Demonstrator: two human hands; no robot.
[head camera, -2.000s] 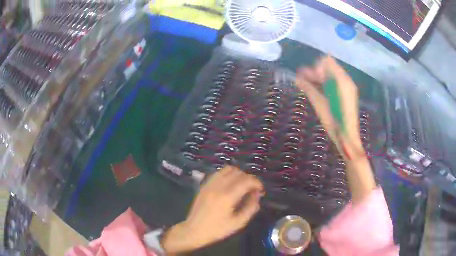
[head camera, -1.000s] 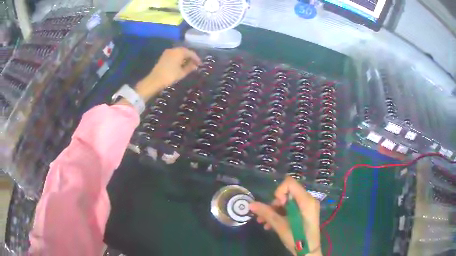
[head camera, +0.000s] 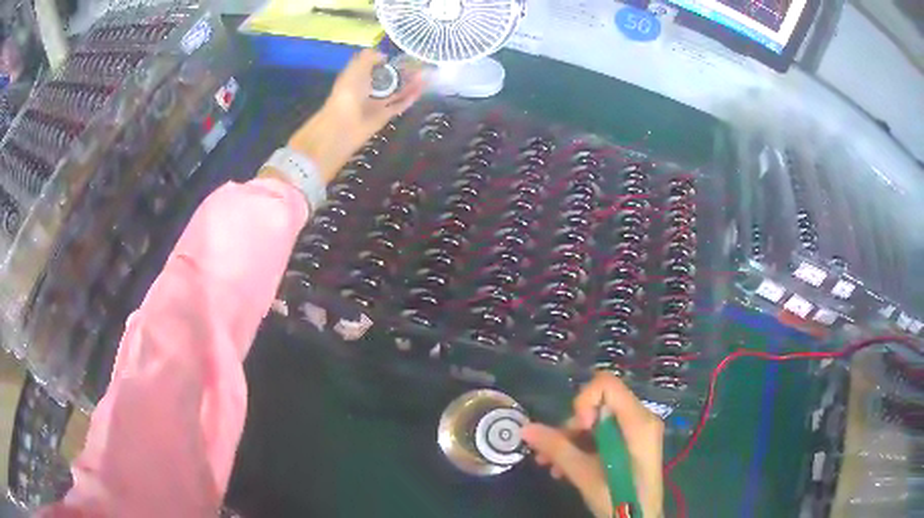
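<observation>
My left hand (head camera: 355, 106) is at the tray's far left corner and holds a small round speaker unit (head camera: 384, 81) in its fingers, its round face towards the camera. The clear blister tray (head camera: 456, 356) holds rows of dark speaker units with thin red leads. My right hand (head camera: 613, 445) holds the green probe pen (head camera: 612, 455), tail down. Its fingertips touch the edge of a ringed round piece (head camera: 504, 435) on the silver-gold test fixture (head camera: 458, 435), in front of the tray. Whether this piece is a separate part, I cannot tell. The probe tip is hidden.
A white fan (head camera: 451, 30) and a yellow-topped blue bin (head camera: 314, 49) stand behind the tray. Stacked trays are at left (head camera: 122, 202) and right (head camera: 800, 288). The red probe cable (head camera: 714, 390) loops right. A monitor (head camera: 760, 25) is at rear right.
My left hand has gone from near the fixture to the tray's far left and now shows a unit in it. My right hand has come down from above the tray to the fixture, keeping the pen.
</observation>
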